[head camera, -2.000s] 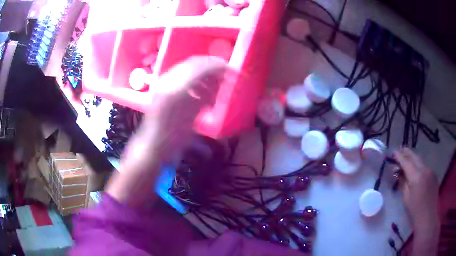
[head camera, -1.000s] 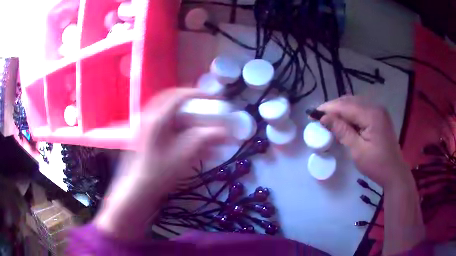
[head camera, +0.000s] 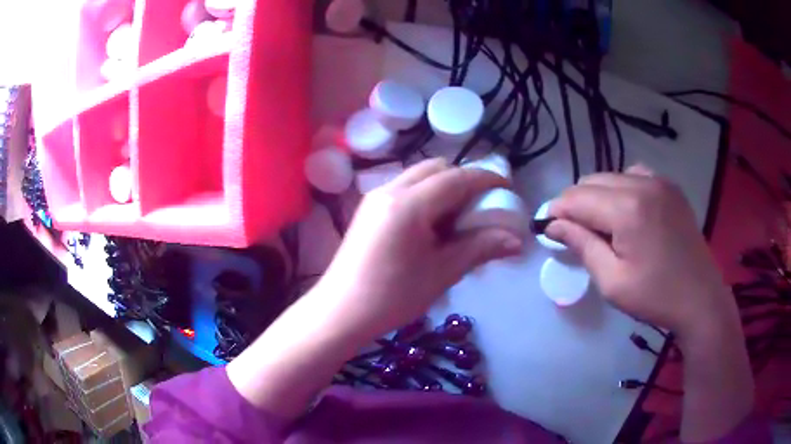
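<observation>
My left hand (head camera: 416, 234) is shut on a round white unit (head camera: 490, 211) over the white board (head camera: 529, 347). My right hand (head camera: 633, 234) pinches a dark cable plug (head camera: 541, 225) just right of that unit; a gap shows between them. Another white disc lies partly behind my right fingertips, and one more white disc (head camera: 565, 281) lies just below. Several white discs (head camera: 455, 111) lie on the board beyond my left hand, some with black cords. Part of the held unit is hidden by my fingers.
A red divided tray (head camera: 273, 130) with white discs stands at left. A dark hub (head camera: 564, 26) with many black cables is at the back. Glossy dark round pieces (head camera: 412, 354) lie near me. A blue box (head camera: 208, 299) is below the tray. A red surface (head camera: 755, 191) with cables is at right.
My left hand has moved from the tray side rightward, bringing a white unit close to the plug. My right hand still pinches the plug, slightly lower.
</observation>
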